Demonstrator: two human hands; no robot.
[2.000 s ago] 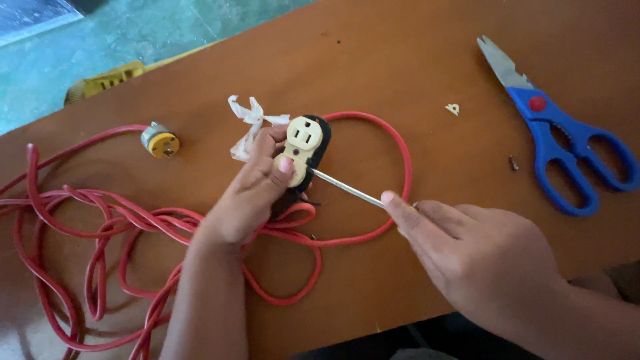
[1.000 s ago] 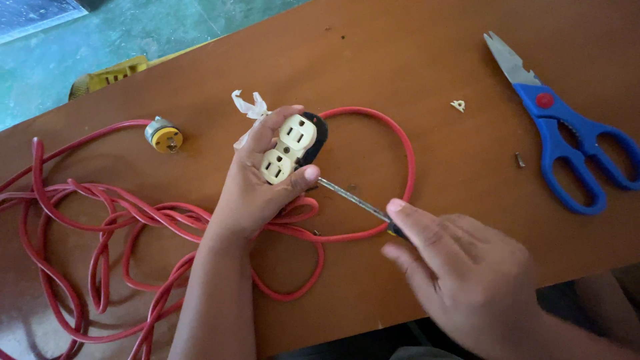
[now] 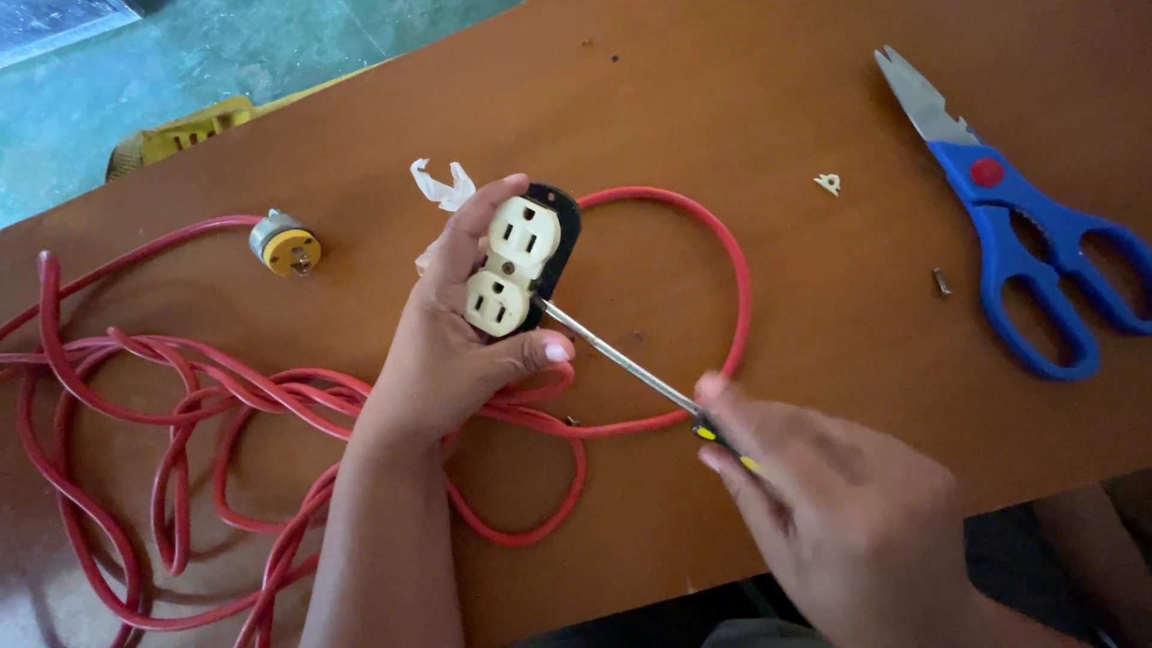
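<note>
My left hand (image 3: pixel 459 324) holds a cream duplex electrical outlet (image 3: pixel 525 232) with a black backing, its slotted face turned up. In my right hand (image 3: pixel 837 504) is a screwdriver (image 3: pixel 621 358) with a black and yellow handle. The tip of its metal shaft meets the side edge of the outlet near the lower socket; whether it sits on a screw cannot be told. A red cable (image 3: pixel 740 270) loops out from behind the outlet, and more of it lies tangled at the left. White plastic scraps (image 3: pixel 443 186) show behind my left fingers.
A yellow-faced plug (image 3: pixel 292 252) on the red cable lies at the left of the wooden table (image 3: pixel 702 117). Blue-handled scissors (image 3: pixel 1026 207) lie at the right, near a small cream piece (image 3: pixel 828 184) and a small metal screw (image 3: pixel 941 282). A yellow object (image 3: pixel 193 130) stands beyond the far edge.
The outlet was tilted differently in my left hand two seconds ago. My left thumb, on its face then, is now beside its lower end. More of the screwdriver's handle shows.
</note>
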